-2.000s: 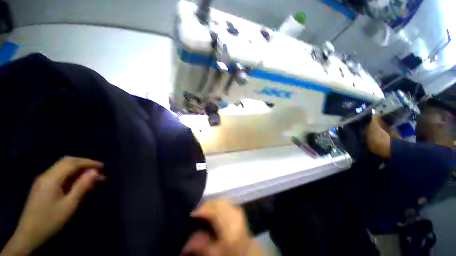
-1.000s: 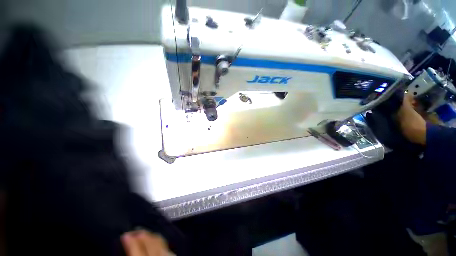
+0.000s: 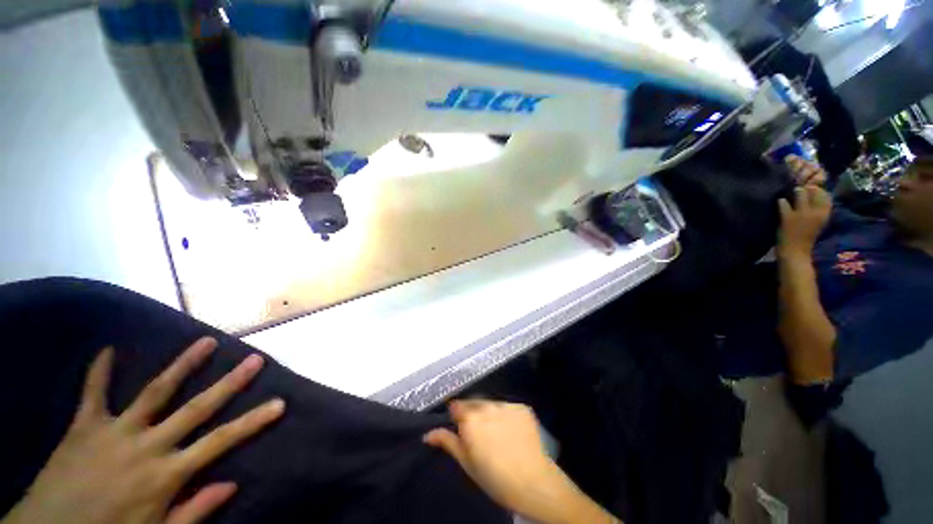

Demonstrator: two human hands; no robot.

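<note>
Black fabric [image 3: 338, 430] lies over the lower left of the white table and hangs over its front edge. My left hand [image 3: 143, 450] rests flat on it with fingers spread, holding nothing. My right hand [image 3: 501, 445] pinches the fabric's edge between thumb and fingers at the table's front edge. The sewing machine [image 3: 481, 99] with "JACK" lettering stands behind the fabric. Its presser foot area [image 3: 251, 194] has no fabric under it. The fabric lies in front of the beige machine bed [image 3: 379, 246].
A measuring tape [image 3: 460, 377] runs along the table edge. A pink-handled tool [image 3: 591, 237] and a black round device [image 3: 619, 215] with a white cord lie at the table's right. Another person [image 3: 818, 297] works at a machine on the right, with black fabric.
The black fabric has come down from the left and now spreads across the front left of the table. Both hands are in view again. The view is closer to the machine.
</note>
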